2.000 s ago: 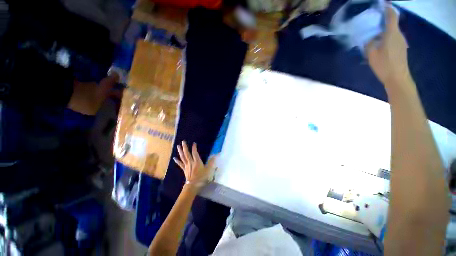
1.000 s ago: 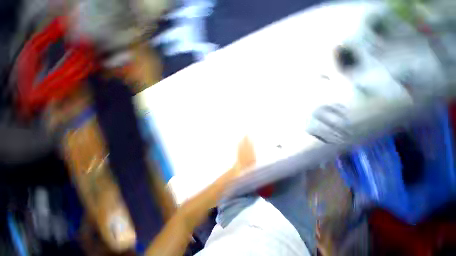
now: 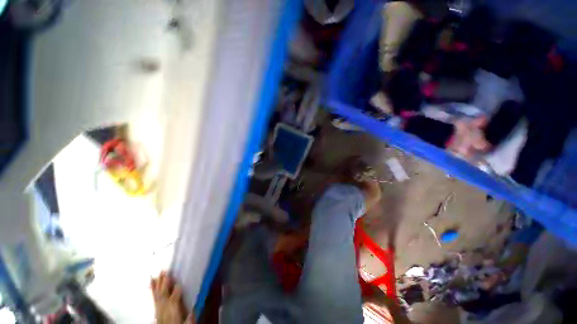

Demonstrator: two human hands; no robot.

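My left hand (image 3: 167, 300) is at the bottom edge, partly cut off. Its fingers rest on the front edge of the white sewing machine table (image 3: 209, 145), with nothing seen in them. The large pale sewing machine (image 3: 88, 69) fills the upper left, blurred. Red and yellow rings (image 3: 126, 166) lie on the table beside it. My right hand cannot be made out; a skin-toned strip at the bottom, by the red stool, is too blurred to tell.
A blue crate (image 3: 436, 152) with dark, pink and white cloth pieces stands at the upper right. My grey trouser leg (image 3: 329, 253) is below the table, beside a red stool frame (image 3: 379, 259). Scraps (image 3: 455, 278) litter the floor. A pedal (image 3: 291, 150) is under the table.
The view has swung right and down, from the table and navy cloth to the machine, floor and crate. My right hand, earlier holding pale pieces, is no longer clearly seen.
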